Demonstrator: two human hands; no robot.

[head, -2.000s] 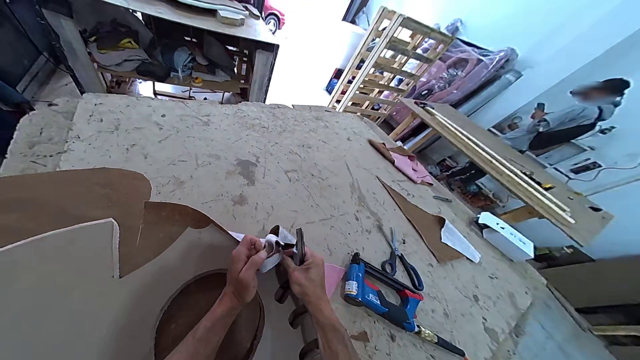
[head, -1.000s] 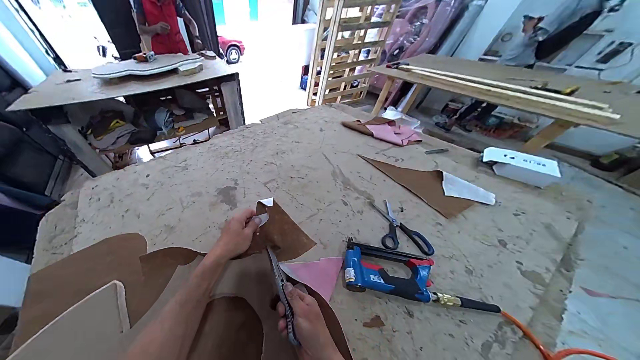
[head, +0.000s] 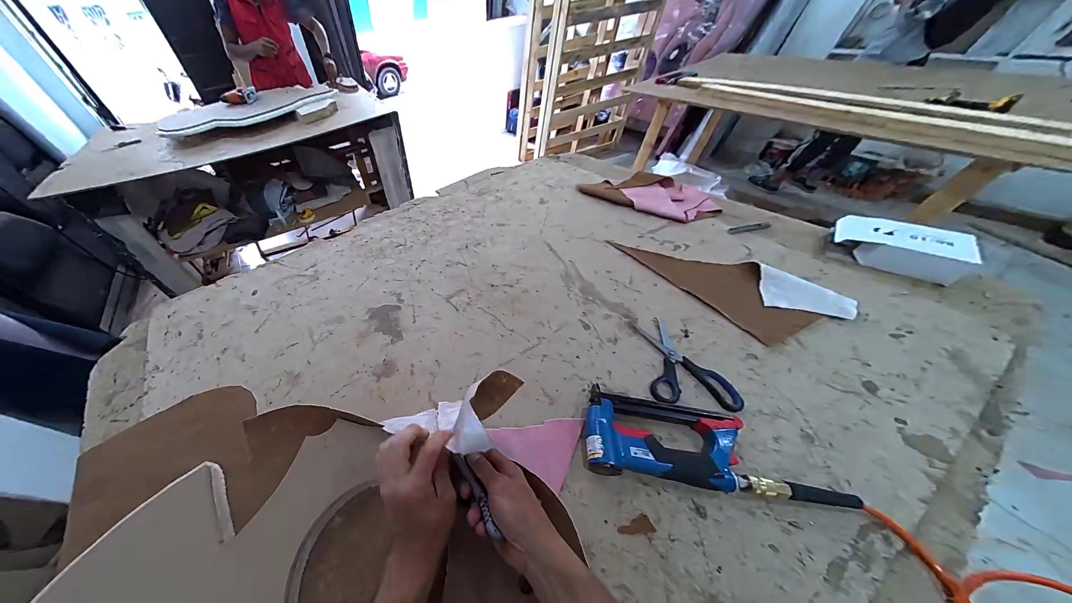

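Observation:
My left hand [head: 416, 481] pinches the white-backed edge of a piece of brown upholstery material [head: 496, 394], which curls up above the fingers. Close beside it, my right hand [head: 507, 498] grips a dark-handled tool [head: 481, 501]; its working end is hidden by the material. Both hands are over a pale panel [head: 276, 502] with a rounded opening and brown material around its edges. A pink piece [head: 544, 448] lies just beyond my right hand. To the right, a blue pneumatic stapler [head: 662, 444] rests on the worktable, with open scissors [head: 674, 364] above it.
A brown offcut [head: 720, 285], a folded pink and brown piece [head: 657, 197] and a white box [head: 909, 247] lie farther off. An orange air hose [head: 917, 548] runs off at lower right. A person in a red vest [head: 268, 42] stands behind another table [head: 126, 159].
The brown flap lay spread with its brown side up a second ago; now it is curled, showing its white backing. My hands have come closer together. The view has shifted since the first frame.

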